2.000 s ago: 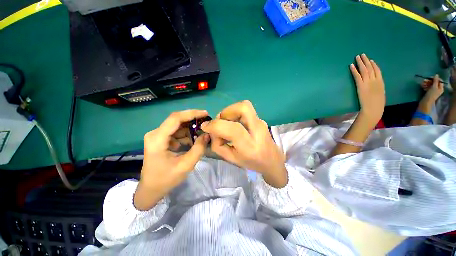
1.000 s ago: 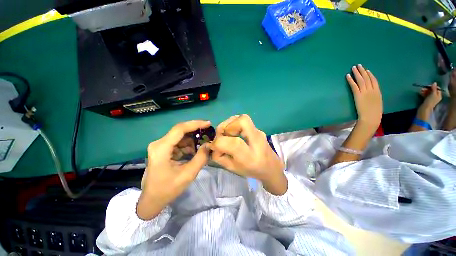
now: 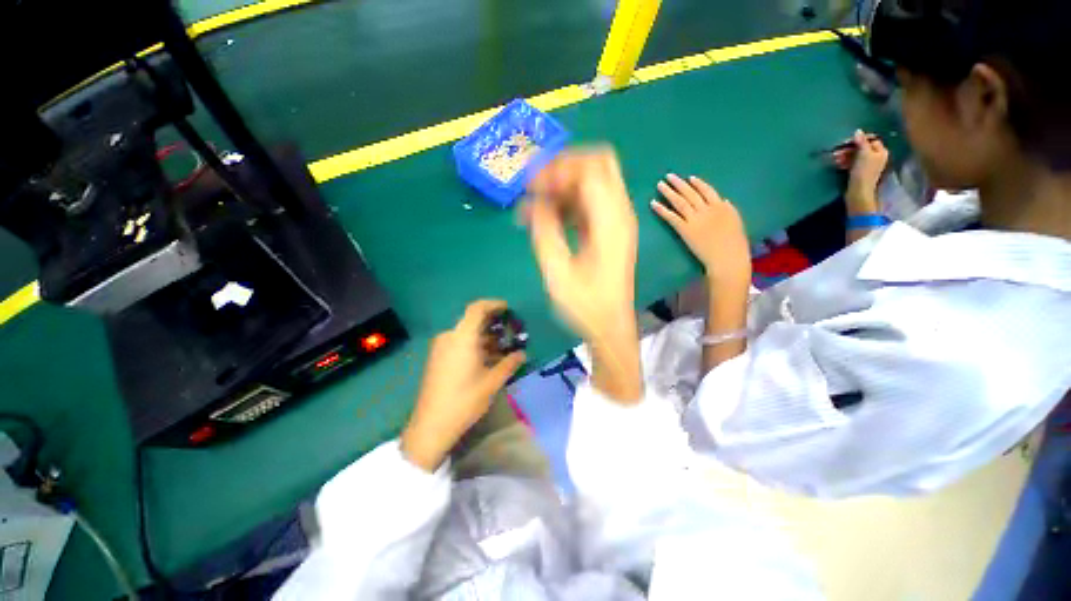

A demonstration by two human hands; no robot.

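My left hand (image 3: 456,378) holds a small black rounded unit (image 3: 506,333) between thumb and fingers, above the front edge of the bench. The unit has small shiny spots; its detail is too small to tell. My right hand (image 3: 585,229) is raised at the near right side of a small blue bin (image 3: 467,154) and is motion-blurred. Its fingertips are bent together, and whether they hold anything cannot be told. The bin holds many tiny pale parts (image 3: 507,156).
The black press (image 3: 264,335) stands at left, with a white scrap (image 3: 231,295) on its plate and lit red digits in front. White equipment (image 3: 33,528) is at lower left. A neighbouring person sits at right, one hand (image 3: 709,230) flat on the green bench (image 3: 411,252).
My right hand has left the unit and moved up and away to the blue bin. My left hand still holds the unit. The view has turned right, showing the neighbour's head and more of the press.
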